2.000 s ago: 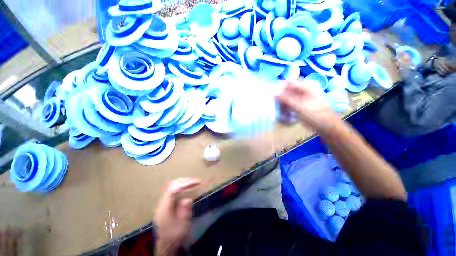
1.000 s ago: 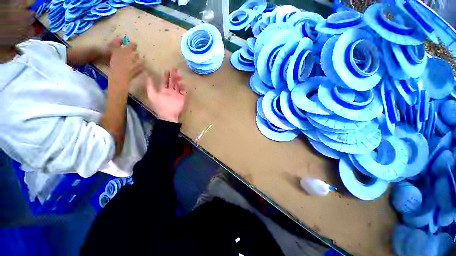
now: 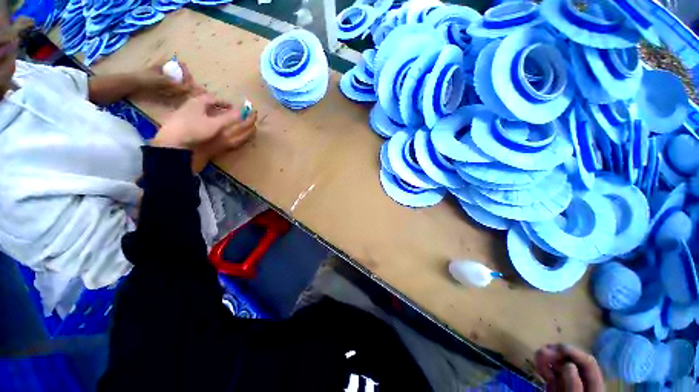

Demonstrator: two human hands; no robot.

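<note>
My left hand (image 3: 188, 122), in a black sleeve, reaches across the table's left part and overlaps a neighbour's hand (image 3: 232, 136). A small teal and white piece (image 3: 246, 110) shows at these fingertips; which hand grips it is unclear. The neighbour's other hand holds a small white bottle (image 3: 173, 70). My right hand (image 3: 569, 369) is at the bottom right edge, cut off, fingers curled; its grip is hidden. A white glue bottle (image 3: 472, 272) with a blue nozzle lies on the table, touched by no hand.
A neighbour in a light top (image 3: 65, 168) sits at the left. A ring stack (image 3: 295, 69) stands near the hands. A large ring pile (image 3: 490, 138) covers the right, with domes (image 3: 617, 286) at its lower edge. A red stool (image 3: 249, 245) is below the table edge (image 3: 368, 274).
My left hand has moved left from beside the ring stack onto the neighbour's hand. The neighbour's hand has come towards the stack. My right hand has come into view at the bottom right.
</note>
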